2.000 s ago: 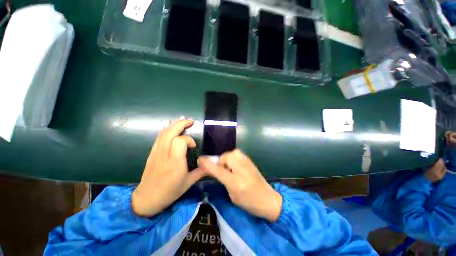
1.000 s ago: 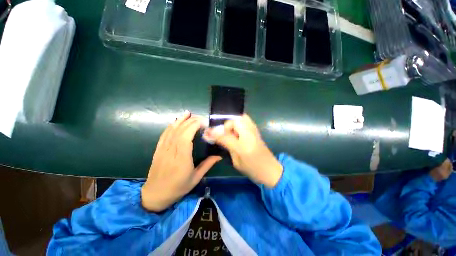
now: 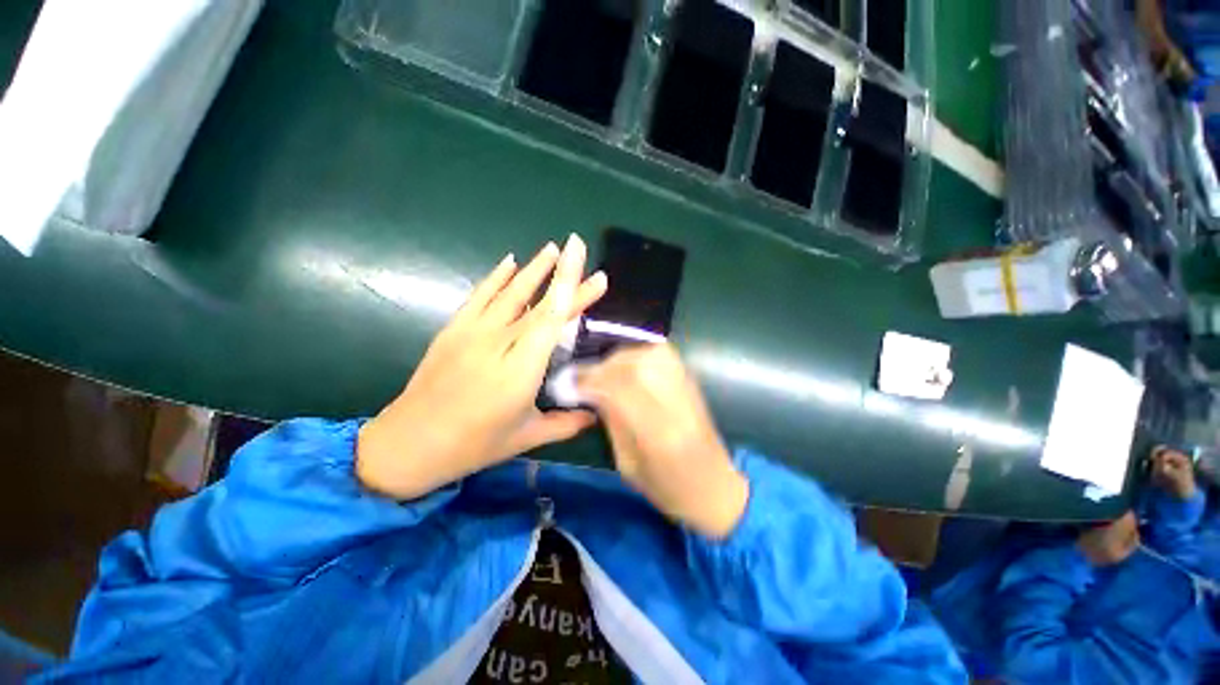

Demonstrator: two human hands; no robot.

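A glossy black phone screen [image 3: 641, 284] lies on the dark-green bench in front of me, with a bright light streak across it. My left hand [image 3: 488, 368] is spread flat at its left side, fingers pointing up, thumb near the lower edge. My right hand [image 3: 652, 422], blurred, pinches a small white wipe [image 3: 567, 387] over the screen's lower left part. Both hands hide the lower part of the screen. Whether my left hand grips or only rests against the screen's edge is hard to tell.
A clear blister tray [image 3: 442, 40] with black screens lies beyond. A white stack [image 3: 134, 101] is at far left. At right are a white card [image 3: 915, 365], a paper sheet [image 3: 1092, 420], a pale bottle with a yellow band [image 3: 1006, 282], stacked trays [image 3: 1057, 147] and another person's sleeves [image 3: 1097, 602].
The camera view has tilted. My right hand has moved the wipe up over the screen, then back towards its lower left. My left hand has flattened, its fingers now reaching the screen's left edge.
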